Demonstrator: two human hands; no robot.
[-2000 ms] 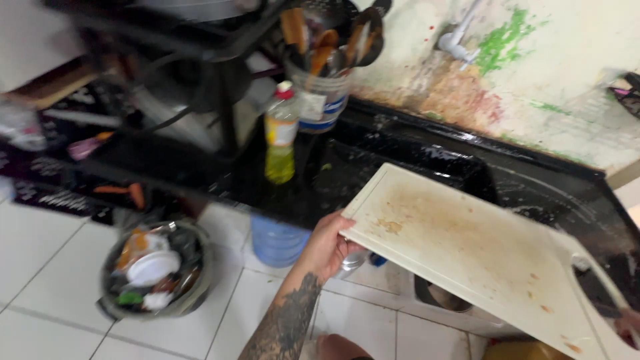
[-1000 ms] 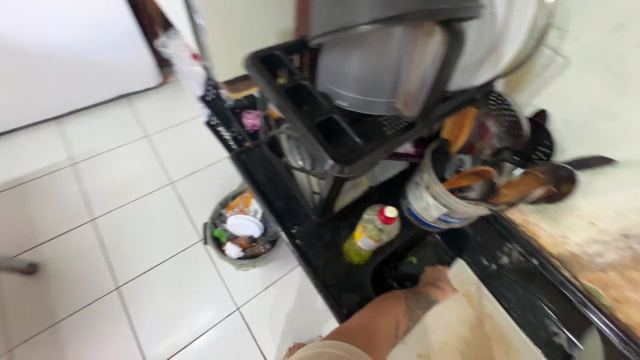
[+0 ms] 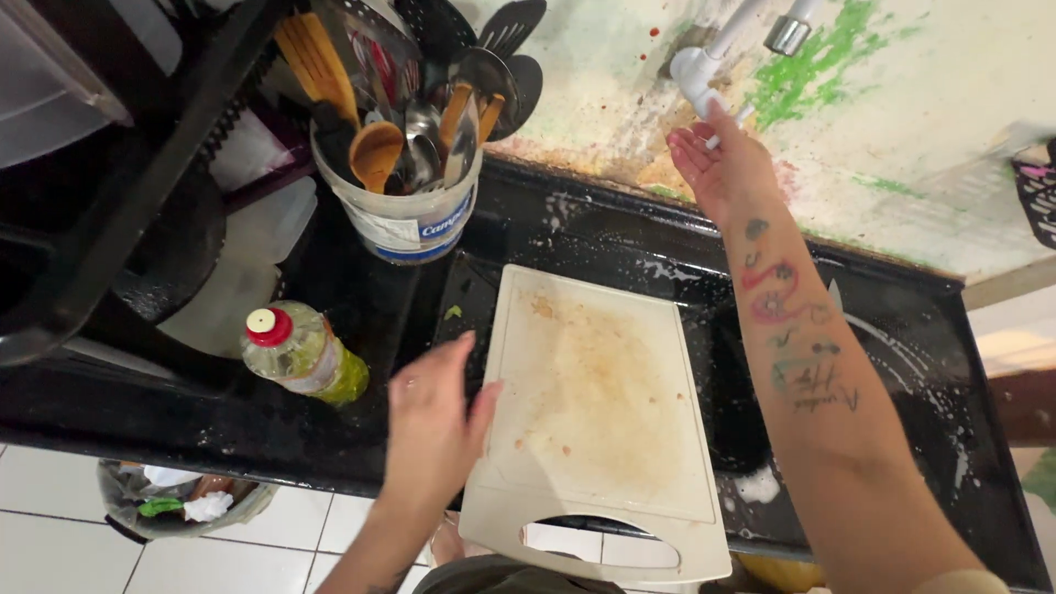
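Note:
A stained white plastic cutting board (image 3: 602, 396) lies across the black sink (image 3: 734, 388), its handle end over the front edge. My left hand (image 3: 437, 412) is beside the board's left edge, fingers apart, gripping nothing; whether it touches the board I cannot tell. My right hand (image 3: 722, 161) reaches up to the white plastic faucet (image 3: 697, 74) on the wall, its fingers around the small tap handle; how firmly they hold it is not clear. A bottle of yellow-green liquid (image 3: 305, 355) with a red and white cap stands left of my left hand.
A plastic bucket (image 3: 400, 219) of wooden and metal utensils stands behind the bottle. A black dish rack (image 3: 140, 181) fills the upper left. A waste bin (image 3: 186, 499) is on the tiled floor, below the counter. Soap suds (image 3: 755, 487) lie right of the board.
The board, held in my left hand two seconds ago, now lies over the sink, and that hand has let go. My right hand is now up at the faucet. The view has swung back toward the sink.

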